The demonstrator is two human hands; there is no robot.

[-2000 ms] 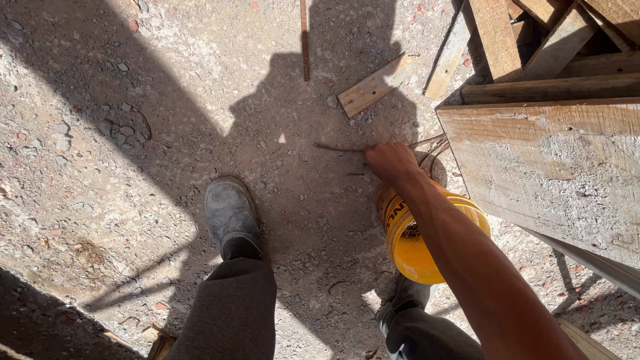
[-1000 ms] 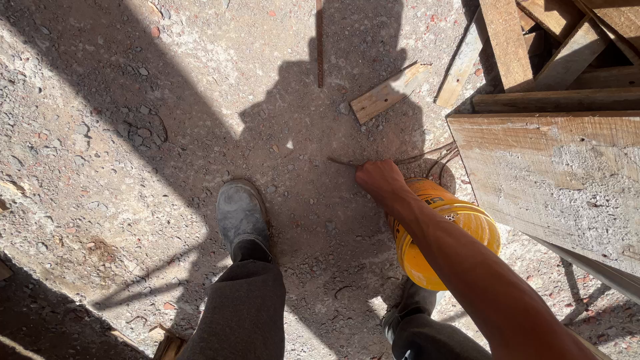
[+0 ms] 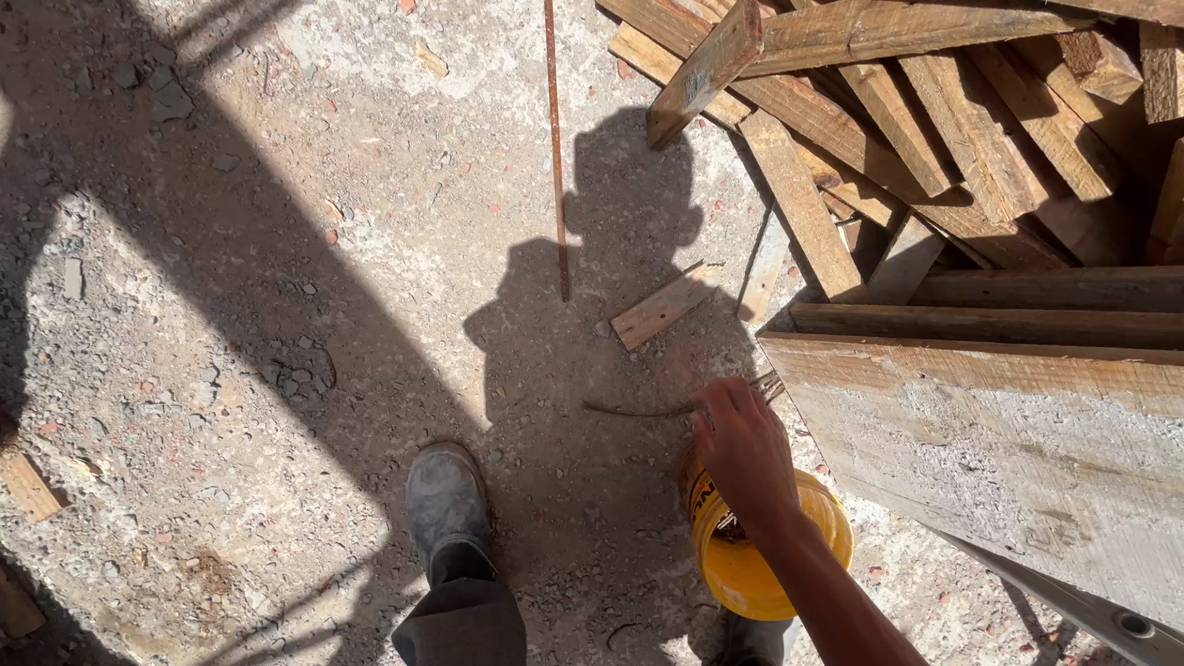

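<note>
My right hand (image 3: 743, 442) is above the near side of a yellow plastic bucket (image 3: 823, 523), its fingers curled on a thin, bent rusty metal rod (image 3: 643, 413). One end of the rod points left over the ground; more thin rusty pieces show to the right of my fingers. Inside the bucket lie small brown pieces (image 3: 731, 527), partly hidden by my forearm. My left hand is out of the frame.
A pile of wooden boards (image 3: 962, 129) fills the upper right, beside a large mortar-stained wooden panel (image 3: 980, 444). A short wood offcut (image 3: 664, 307) and a straight rusty rod (image 3: 557, 157) lie on the gravelly ground. My boot (image 3: 448, 499) stands left of the bucket.
My right hand stays near the bucket with the bent rod, having shifted slightly along it. The view has tilted, showing more of the board pile.
</note>
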